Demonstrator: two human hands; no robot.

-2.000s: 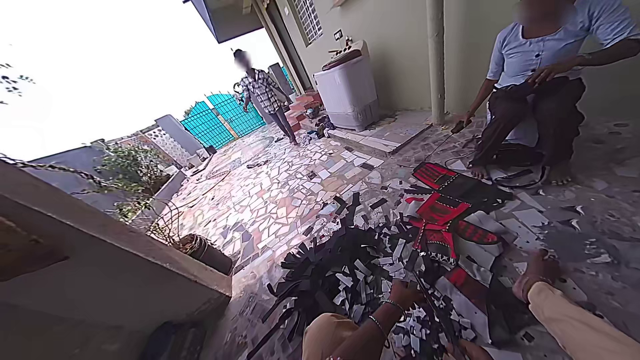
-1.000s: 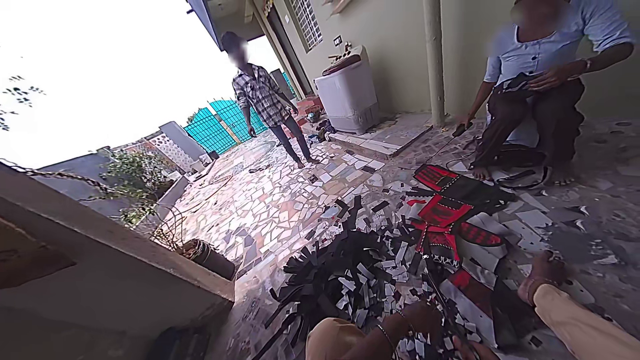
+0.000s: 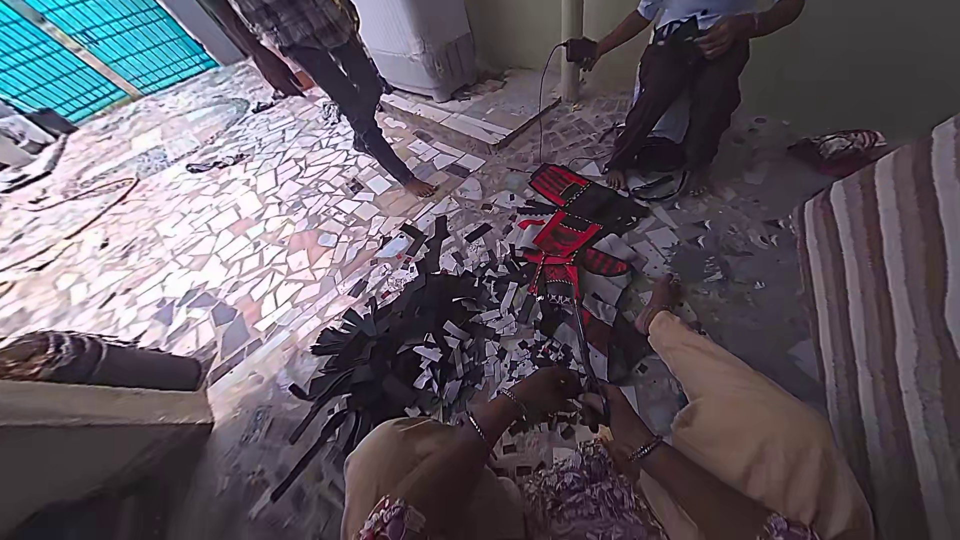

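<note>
My left hand (image 3: 553, 388) is low in the middle of the view, beside a thin dark strap (image 3: 583, 341) that runs up to a red and black studded piece (image 3: 559, 274). Close on its right, my right hand (image 3: 611, 412) is closed around the strap's lower end. What my left fingers pinch is too blurred to tell. Many small black and white cut pieces (image 3: 454, 345) lie scattered in front of my hands. To their left spreads a heap of longer black strips (image 3: 382, 345). Farther up, a red striped panel (image 3: 556, 184) lies beside black material.
A seated person (image 3: 694, 82) at the upper right holds a dark object with a cord. Another person (image 3: 337, 67) stands on the mosaic tile floor at the upper left. A pillar (image 3: 571, 52), a white appliance (image 3: 416, 45) and striped cloth (image 3: 885, 300) at right are around.
The standing person has come much nearer. The seated person's arm now reaches out, raising the dark corded object that was low near the floor. My view has tilted down and turned.
</note>
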